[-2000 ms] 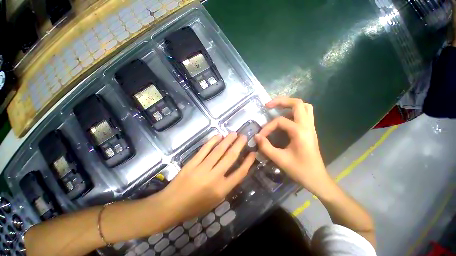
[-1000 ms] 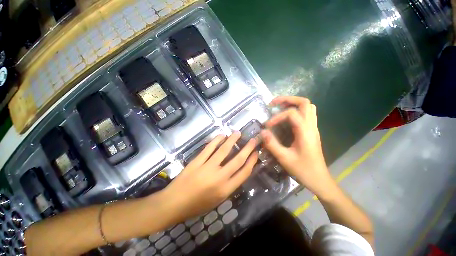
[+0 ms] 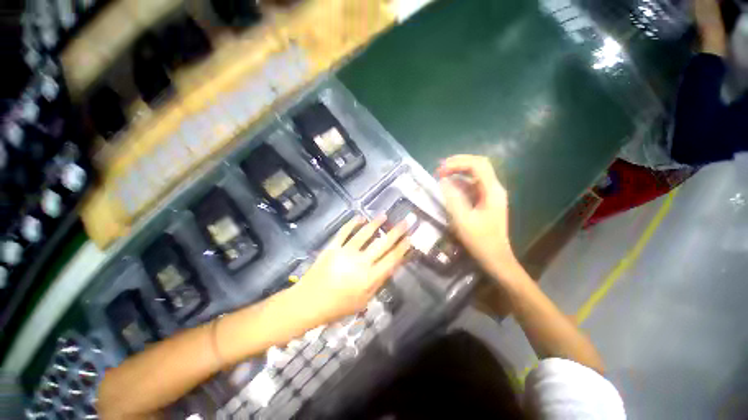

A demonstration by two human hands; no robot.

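Black phone housings lie back side up in the clear tray's far row, one of them the right-most housing [image 3: 330, 141]. My left hand [image 3: 348, 267] lies over the near row, fingers spread, fingertips on the near-row housing [image 3: 399, 212] at the right end. My right hand [image 3: 477, 205] is just right of that housing, raised off it, with fingers curled. Blur hides whether it holds a small piece. The clear tray [image 3: 373, 139] is partly covered by my left forearm. A sheet of pale ovals [image 3: 283, 377] lies below my left hand.
A yellow board [image 3: 107, 221] with a pale oval sheet [image 3: 213, 127] lies behind the tray. A tray of round parts [image 3: 70, 381] is at lower left. The green bench surface [image 3: 459, 74] is beyond. Another person's dark sleeve [image 3: 709, 107] shows at upper right.
The view has shifted and blurred, bringing more of the yellow board and round parts into sight. My right hand has moved off the near-row housing; my left fingertips stay on it.
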